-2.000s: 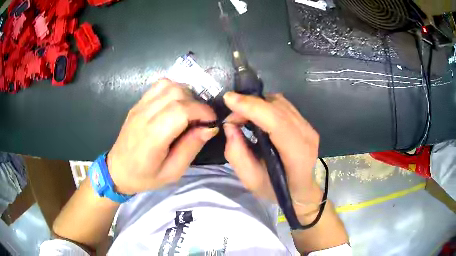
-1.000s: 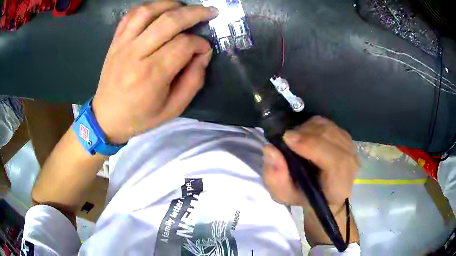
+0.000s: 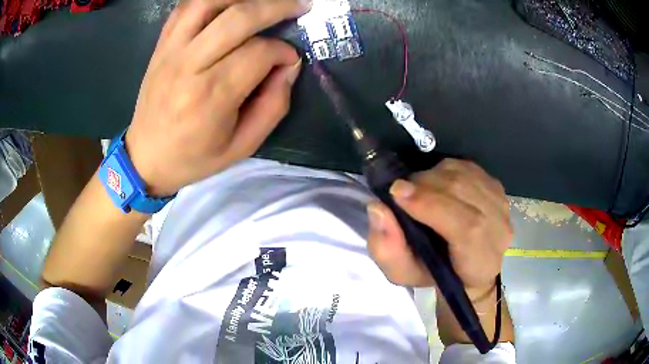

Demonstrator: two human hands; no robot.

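Observation:
A blue-and-white circuit board [image 3: 331,32] lies on the dark mat at top centre. My left hand [image 3: 220,92] is on its left side, fingertips at the board's edge; thumb and forefinger are close together by its lower left corner, and whether they pinch a wire is too small to tell. My right hand [image 3: 441,231] holds the soldering iron [image 3: 420,242] like a pen, its tip at the board's lower left corner near my left fingertips. A thin red lead wire [image 3: 406,53] curves from the board to a small white dumbbell-shaped part [image 3: 410,126] lying on the mat.
Red plastic housings [image 3: 18,13] are at the top left edge. Silvery solder strands [image 3: 587,85] lie at right, below a dark mat with silvery specks [image 3: 562,32]. A black cord [image 3: 626,156] hangs over the bench edge at right. Cardboard [image 3: 71,170] stands below the bench at left.
From two seconds ago, my hands have parted and the white part now lies on the mat. Over the last second, the iron's tip has moved up and left to the board's corner.

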